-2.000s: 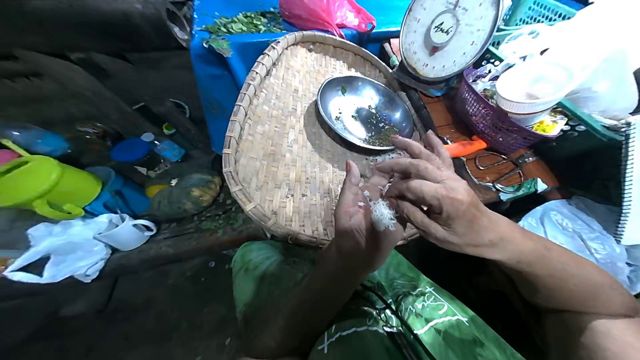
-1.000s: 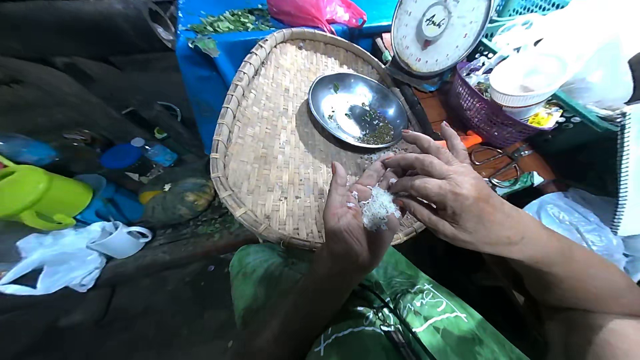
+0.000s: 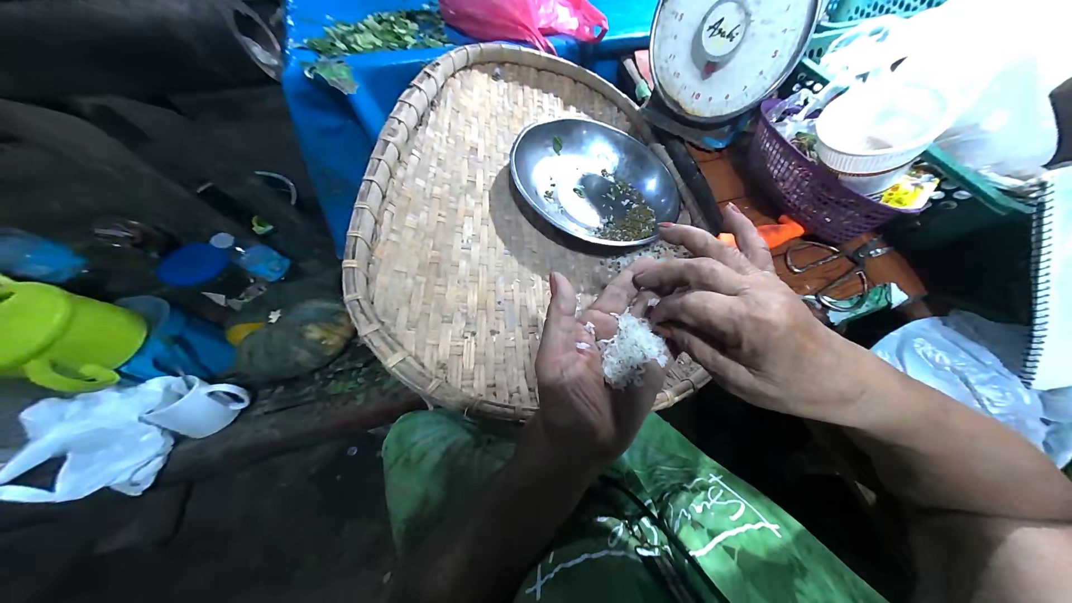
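Observation:
My left hand is palm up over the near edge of a woven bamboo tray, with a small heap of white grated or grain-like bits in the palm. My right hand bends over it from the right, its fingertips at the left hand's fingers beside the heap; whether they pinch anything is too small to tell. Beyond the hands a shallow metal bowl rests on the tray, holding dark green-brown bits and a few small leaves. Pale crumbs lie on the tray beside the bowl.
A dial scale, a purple plastic basket with white tubs, scissors and an orange handle are at the right. Green leaves and a pink plastic bag lie at the back. A green watering can stands left.
My right hand's fingers have shifted slightly over the left palm. The white heap remains in my left hand, and the bowl stays on the tray.

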